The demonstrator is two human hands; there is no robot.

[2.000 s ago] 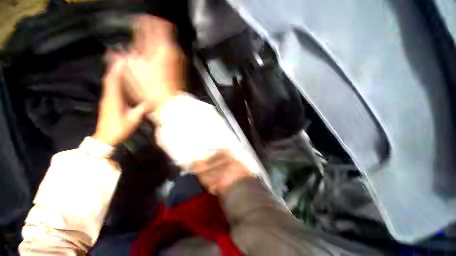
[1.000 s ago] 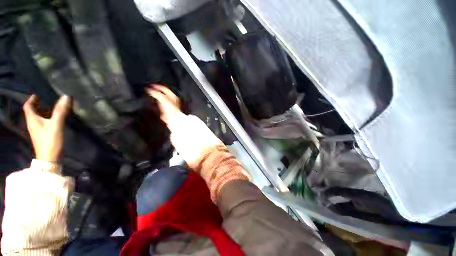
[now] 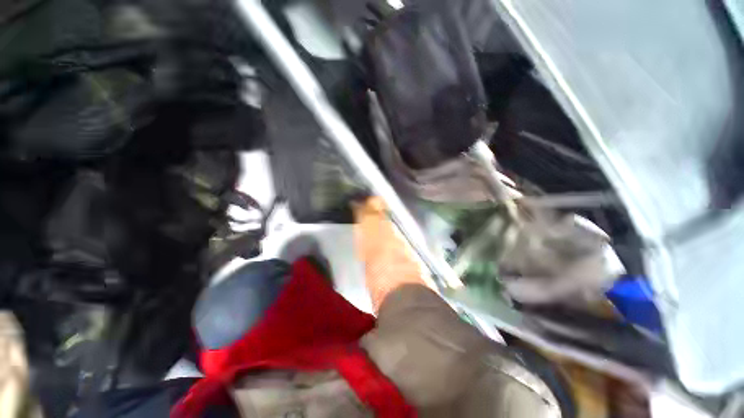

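Neither of my hands shows clearly. At the lower left edge a blurred pale sleeve piece (image 3: 11, 367) is cut off by the frame; no left hand shows. My right arm reaches forward under a metal bar, with an orange cuff (image 3: 385, 249) in view; the right hand is hidden or lost in blur beyond it. Dark camouflage bags (image 3: 122, 188) lie in a heap on the left, blurred, with straps and folds. No scissors are visible.
A pale metal bar (image 3: 326, 114) runs diagonally beside my right arm. Beyond it lie a dark rounded object (image 3: 428, 90) and crumpled greyish material (image 3: 555, 257). A large pale grey panel (image 3: 653, 106) hangs at right. A blue patch (image 3: 635, 302) shows below it.
Both hands were visible over the dark bag before; now the left has moved out past the left edge and the right is hidden. The view has shifted, and the strapped bag looks different.
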